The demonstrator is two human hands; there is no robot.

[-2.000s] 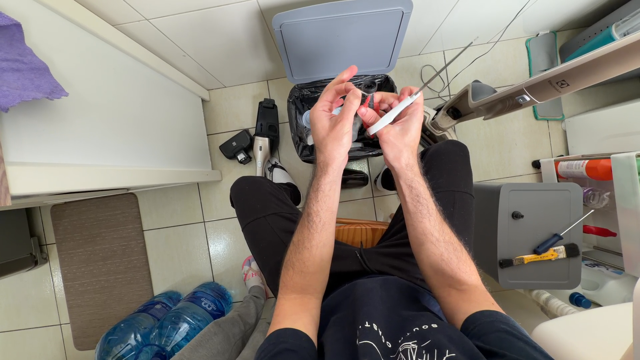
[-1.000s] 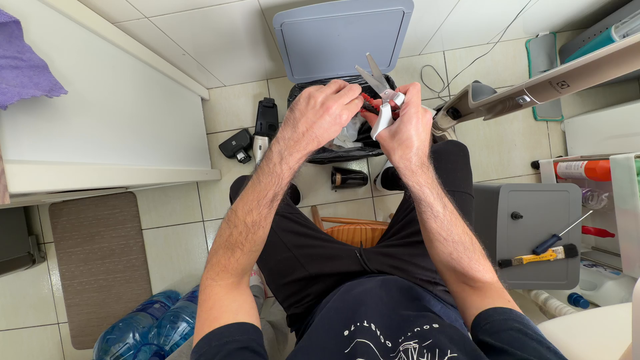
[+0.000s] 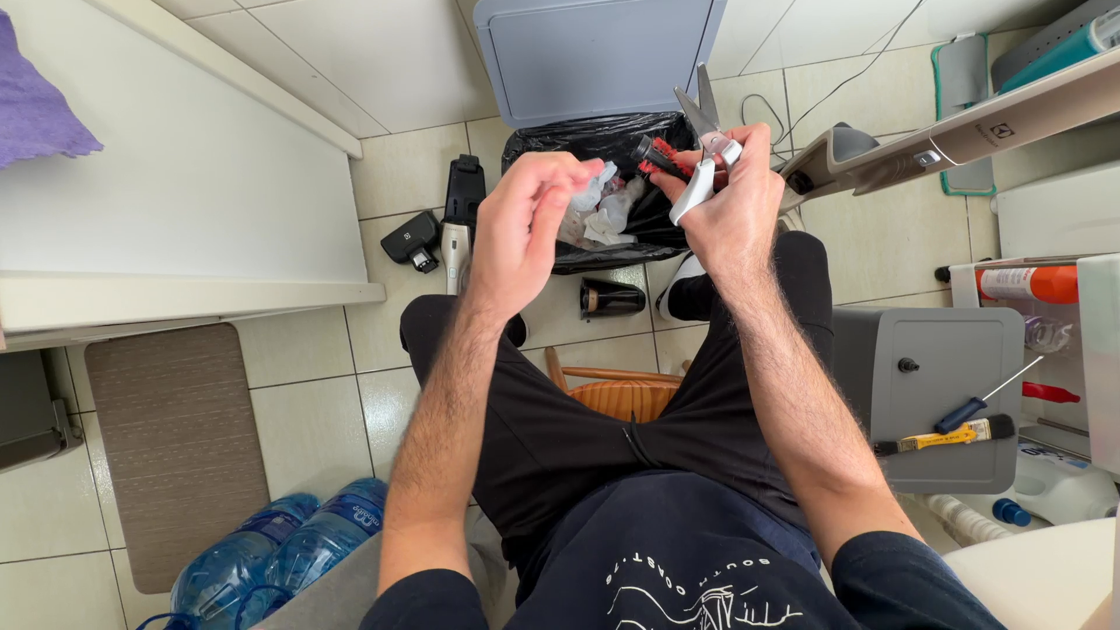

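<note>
My right hand holds white-handled scissors with the blades parted and pointing up, together with a small roller brush with red bristles. Over the left side of an open bin lined with a black bag is my left hand, its fingers curled and thumb near the index finger. Whether anything tiny sits between those fingertips cannot be told. Crumpled plastic and paper waste lies inside the bin, below and between both hands.
A stick vacuum leans at right. Vacuum parts and a dark transparent cup lie on the tiles. A screwdriver and a paintbrush rest on a grey lid. Water bottles stand lower left; a wooden stool is between the legs.
The left hand was at the brush one second ago and is now apart from it, over the bin's left side. The scissors, closed two seconds ago, now have their blades parted.
</note>
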